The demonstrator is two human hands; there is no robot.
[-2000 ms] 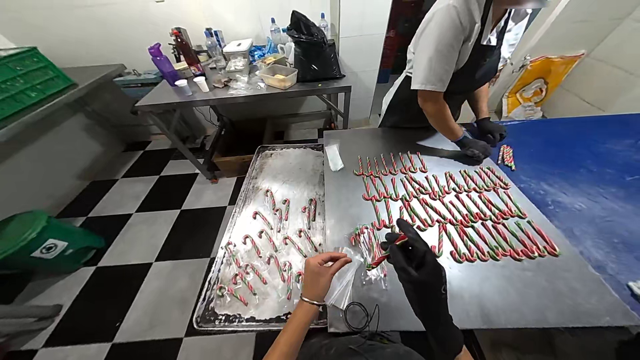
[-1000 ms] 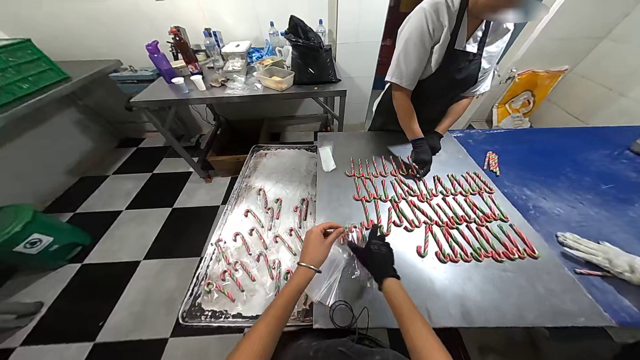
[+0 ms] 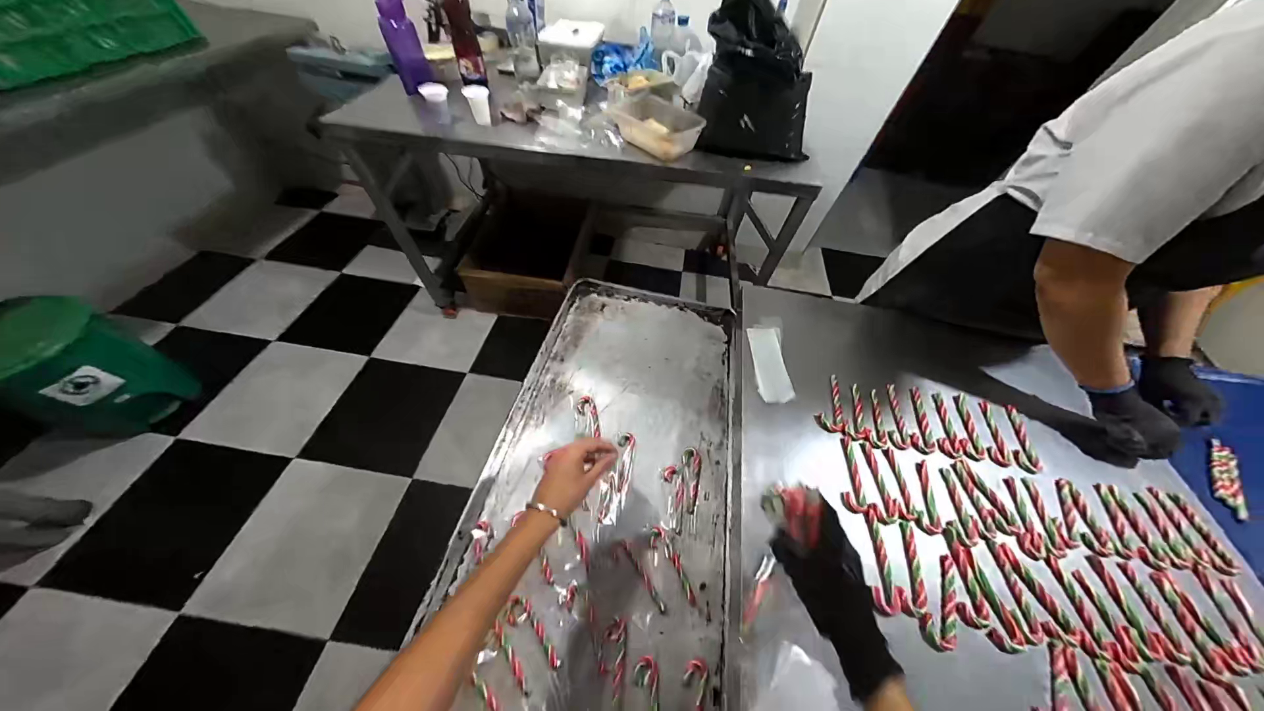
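Note:
My left hand [image 3: 573, 478], bare with a bracelet, is over the metal baking tray [image 3: 652, 341], beside a wrapped candy cane [image 3: 626, 462]; whether its fingers hold anything is unclear. My right hand [image 3: 820, 558], in a black glove, grips several red, green and white candy canes [image 3: 795, 513] above the steel table's left edge; motion blurs them. More wrapped candy canes [image 3: 647, 578] lie scattered on the tray. Unwrapped candy canes [image 3: 978, 504] lie in rows on the steel table [image 3: 849, 336], right of my right hand. Clear plastic wrappers [image 3: 800, 676] lie near my right forearm.
A co-worker's gloved hands [image 3: 1150, 420] are at the table's far right, near a small pile of candy canes [image 3: 1226, 479] on a blue surface. A white strip [image 3: 769, 365] lies by the tray. A side table [image 3: 395, 114] with bottles and containers stands behind; a green bin [image 3: 84, 365] is left.
My left hand has moved away from my right hand and out over the tray. My right hand now holds a bunch of candy canes raised. The view has shifted left.

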